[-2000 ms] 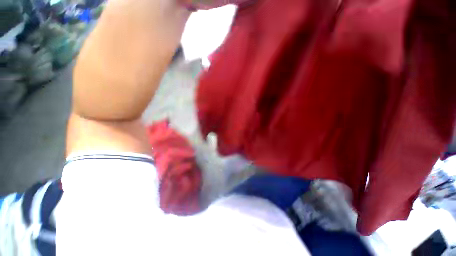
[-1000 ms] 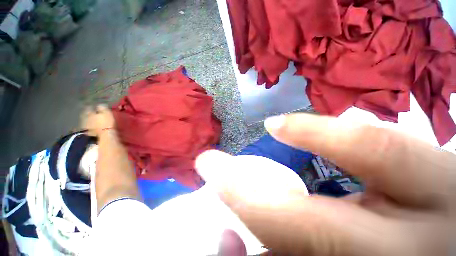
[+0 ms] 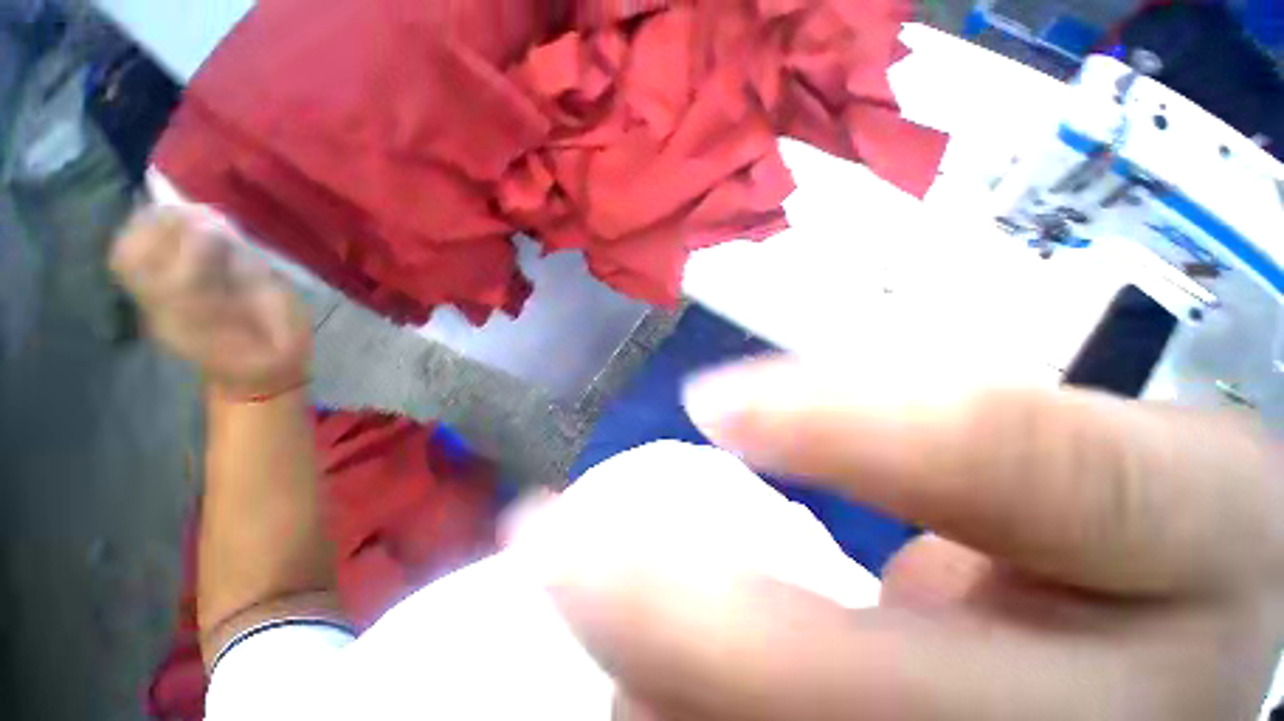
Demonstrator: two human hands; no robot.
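A large gathered heap of dark red cloth (image 3: 563,155) lies on the white table, its lower edge hanging over the table's near left edge. My left hand (image 3: 218,303) is beside the cloth's lower left end. Its fingers look curled, but it is blurred and I cannot tell whether it grips anything. My right hand (image 3: 958,521) is large, blurred and close to the camera at lower right, partly cut off by the edge. Its thumb and fingers are apart, with nothing visible between them.
More red cloth (image 3: 394,493) lies low at left, partly behind my left forearm. The white sewing machine (image 3: 1183,155) with a blue stripe stands at upper right. A black phone (image 3: 1122,342) lies on the table near it, above my right hand. Grey floor shows at left.
The view has swung right, bringing the machine and phone in. My left hand has risen from the lower red cloth to beside the cloth on the table. My right hand remains close and open.
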